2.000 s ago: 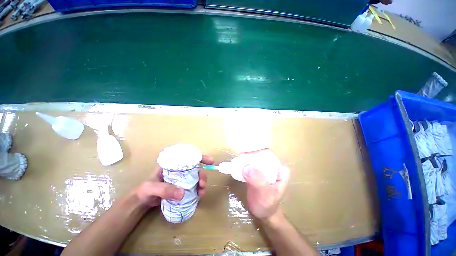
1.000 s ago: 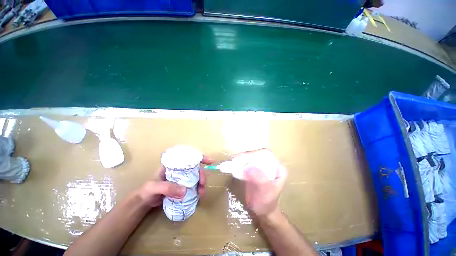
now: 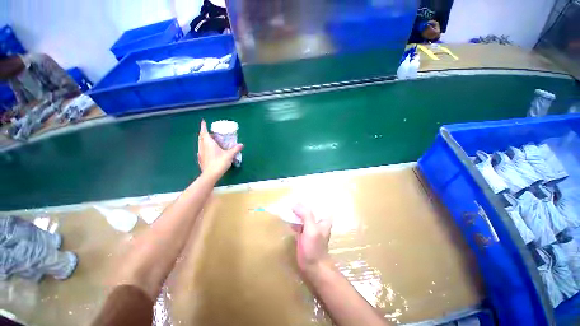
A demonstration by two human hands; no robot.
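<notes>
A white-grey creased fabric piece (image 3: 226,135) stands upright with its thick white ruffled rim on top, over the near part of the green belt. My left hand (image 3: 215,153) is around it, thumb on its near side and fingers at its left. Whether the piece touches the belt is hard to tell. My right hand (image 3: 311,237) is closed on a white squeeze bottle (image 3: 283,211) above the tan bench, its teal tip pointing left. Glare washes out much of the bottle.
The green belt (image 3: 318,130) crosses behind the bench (image 3: 254,280). A blue crate (image 3: 470,191) of similar pieces stands at right. Spare bottles (image 3: 121,219), partly behind my left arm, and clustered pieces (image 3: 32,251) lie left. Another blue crate (image 3: 172,89) and people are across the belt.
My left hand has carried the piece from over the bench forward to the belt. My right hand has moved slightly left with the bottle. The view has tilted up, showing more across the belt.
</notes>
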